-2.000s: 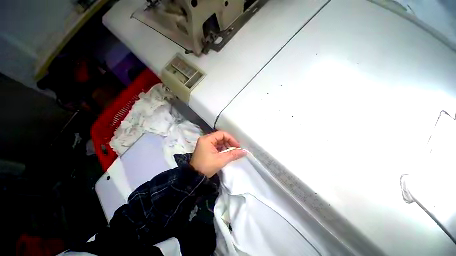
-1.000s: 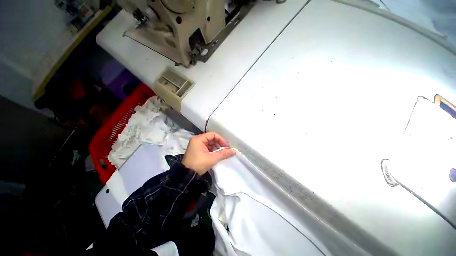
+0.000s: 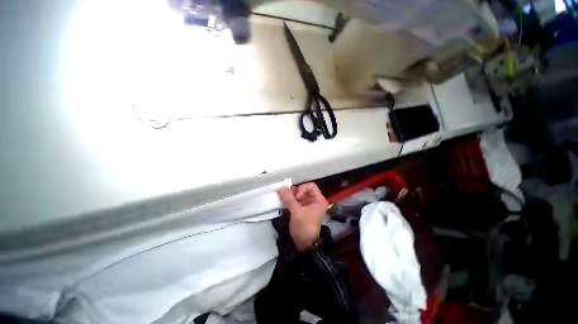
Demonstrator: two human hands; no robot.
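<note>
A large white garment panel (image 3: 190, 259) lies along the table's front edge and over the lap, with a long dark seam or fold line. My right hand (image 3: 305, 212) pinches the panel's right end between thumb and fingers, just below the table edge. The arm wears a dark sleeve. My left hand is out of the picture.
Black shears (image 3: 317, 114) lie on the white table (image 3: 215, 142), with a black flat rectangular object (image 3: 414, 122) to their right. A red basket (image 3: 396, 180) stands below the edge. A white piece (image 3: 390, 253) drapes over it. Lamp glare whitens the upper left.
The view has swung right, from the sewing machine and left basket to the shears and right basket. My left hand has left the picture and my right hand has come into it.
</note>
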